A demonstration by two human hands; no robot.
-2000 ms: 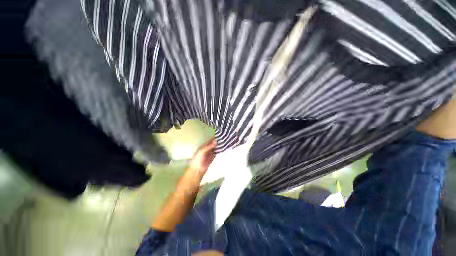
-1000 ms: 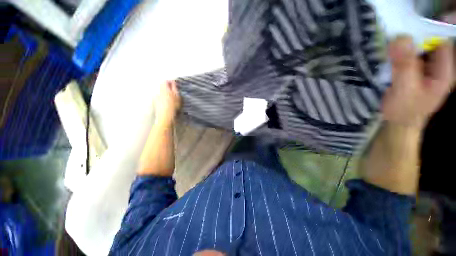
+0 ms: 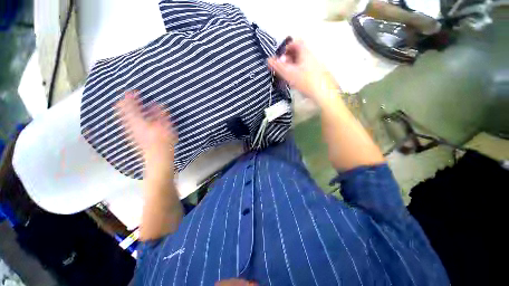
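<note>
A dark and white striped shirt [image 3: 190,78] lies spread over the white pressing board [image 3: 56,159]. A white hang tag [image 3: 276,111] rests on it at its right end, near a dark patch. My left hand [image 3: 146,120] is blurred over the left part of the shirt, fingers apart, holding nothing visible. My right hand [image 3: 296,64] is at the shirt's right end, its fingers pinching the dark edge of the collar.
A steam iron [image 3: 388,33] rests at the upper right, its pointed end towards the lower right. A black garment pile [image 3: 463,218] is at the lower right. Dark cloth [image 3: 61,246] is at the lower left. A pale beam [image 3: 56,50] stands at the upper left.
The striped shirt, bunched between both hands before, now lies flat on the board. My left hand has let go of its edge and is over the cloth. The iron has come into view.
</note>
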